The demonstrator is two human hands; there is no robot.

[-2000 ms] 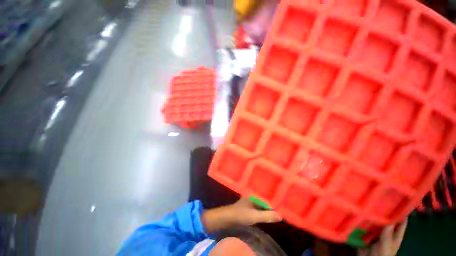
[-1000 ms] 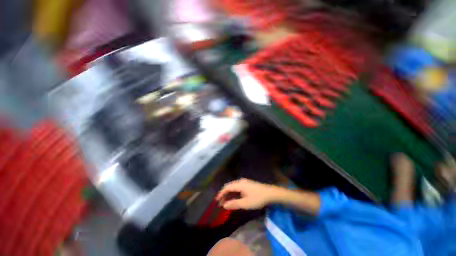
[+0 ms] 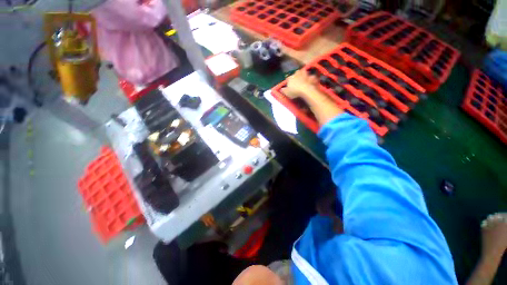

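My left hand (image 3: 301, 87), bare with a blue sleeve, reaches over the near left corner of a red compartment tray (image 3: 383, 129) on the green bench. Its fingers are down at the compartments; what they hold is hidden. Rows of black units (image 3: 356, 89) fill much of this tray. My right hand (image 3: 495, 224) is blurred and cut by the right edge, low over the bench; its grip cannot be told. A single dark unit (image 3: 447, 187) lies on the green top near it.
A silver machine (image 3: 192, 214) at the left carries black bins (image 3: 192, 160) and a handheld meter (image 3: 228, 123). Other filled trays (image 3: 286, 18) stand behind and at right. Empty red trays (image 3: 111, 195) are on the floor. A person in pink (image 3: 133, 42) and a yellow tool (image 3: 78, 72) are beyond.
The large empty tray first held in both hands is out of them. My left hand has moved from before the machine up to the filled tray. The view has turned towards the bench.
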